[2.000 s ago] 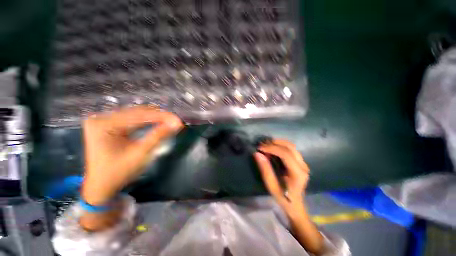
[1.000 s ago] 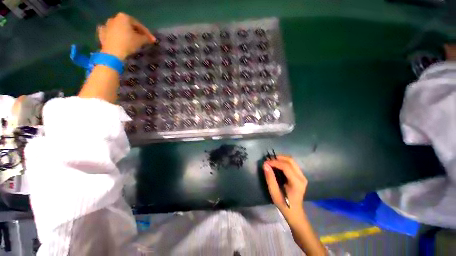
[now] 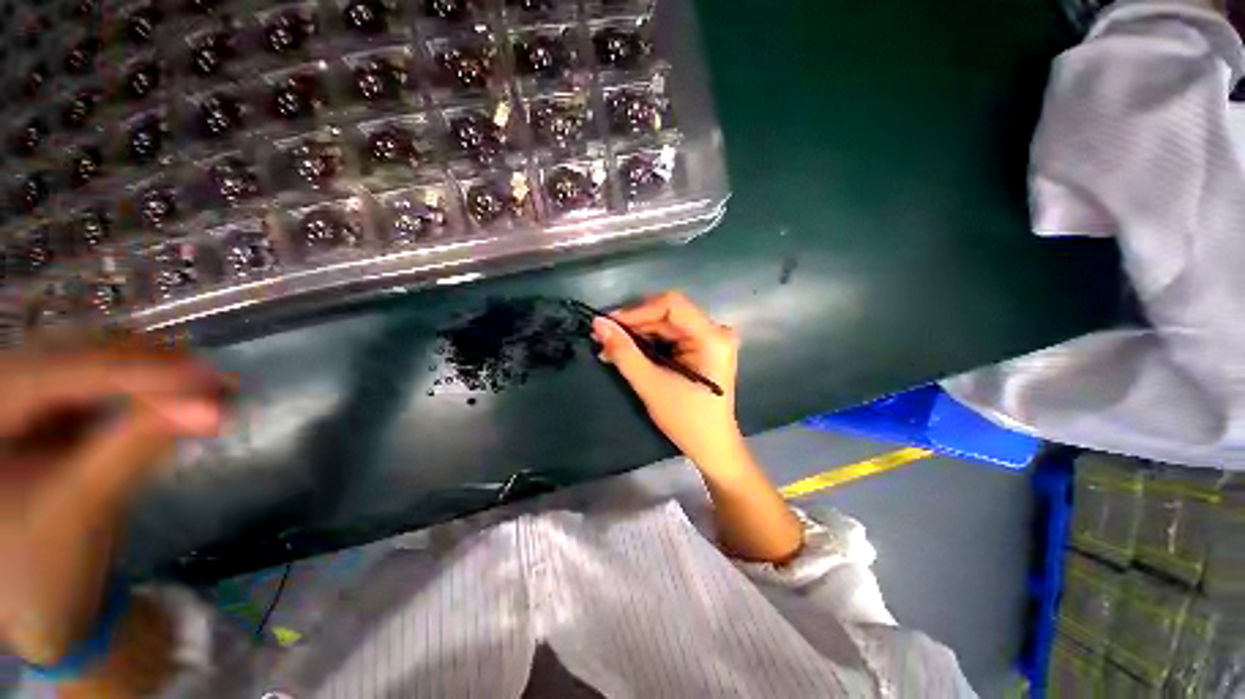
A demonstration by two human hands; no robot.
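My right hand (image 3: 676, 369) holds dark tweezers (image 3: 669, 361), their tips at the right edge of a heap of small black parts (image 3: 498, 341) on the green mat. My left hand (image 3: 103, 451) is blurred at the left edge, raised below the tray; whether it holds anything cannot be seen. A blue strap (image 3: 85, 642) is on its wrist. A clear blister tray (image 3: 451, 260) with a dark round module in each visible pocket lies at the upper left, partly out of the picture.
Another person's sleeve (image 3: 1126, 123) is at the right. A few specks (image 3: 786, 269) lie on the mat right of my right hand. Below the bench edge are a blue bin (image 3: 942, 423), a yellow floor line (image 3: 860, 473) and stacked wrapped boxes (image 3: 1133, 574).
My left hand has come back from the tray's far left to the near left. My right hand has brought the tweezers to the heap. The view has shifted.
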